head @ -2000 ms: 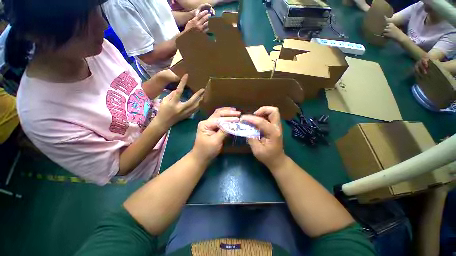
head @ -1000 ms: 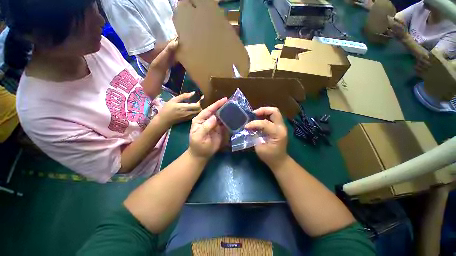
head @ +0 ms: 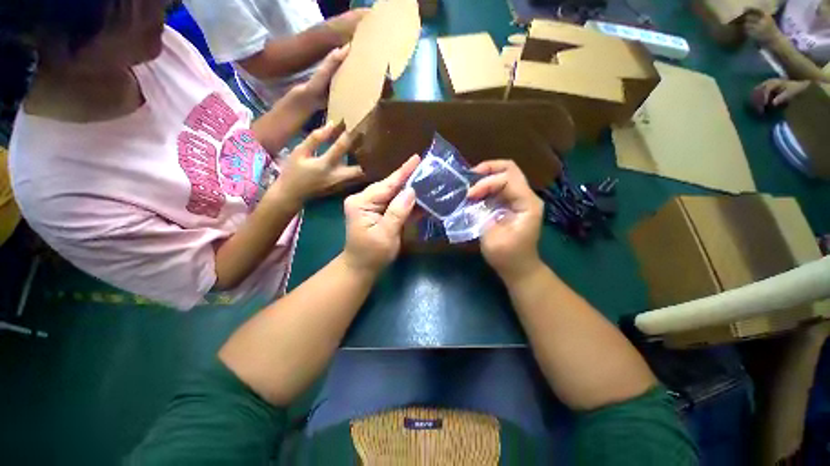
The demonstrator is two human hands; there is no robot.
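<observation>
A clear, shiny zip-lock bag (head: 464, 223) holds a dark rounded-square device (head: 441, 188) with a lighter rim. My left hand (head: 380, 214) pinches the bag's left side between thumb and fingers. My right hand (head: 510, 217) grips its right side. Both hands hold the bag up in front of an open brown mailer box (head: 473, 123), whose tall lid stands behind them. The tray of the box is mostly hidden by my hands.
Several black cables (head: 582, 207) lie right of the mailer box. Brown cartons (head: 582, 77) and a flat blank (head: 687, 132) lie beyond. A larger carton (head: 728, 250) and pale pipe (head: 737, 298) are at right. A person in pink (head: 136, 173) handles cardboard at left.
The bag first appeared edge-on, then turned its flat face up; the device's face now looks different, with faint marks. The neighbour's cardboard has turned. The whole view has shifted slightly.
</observation>
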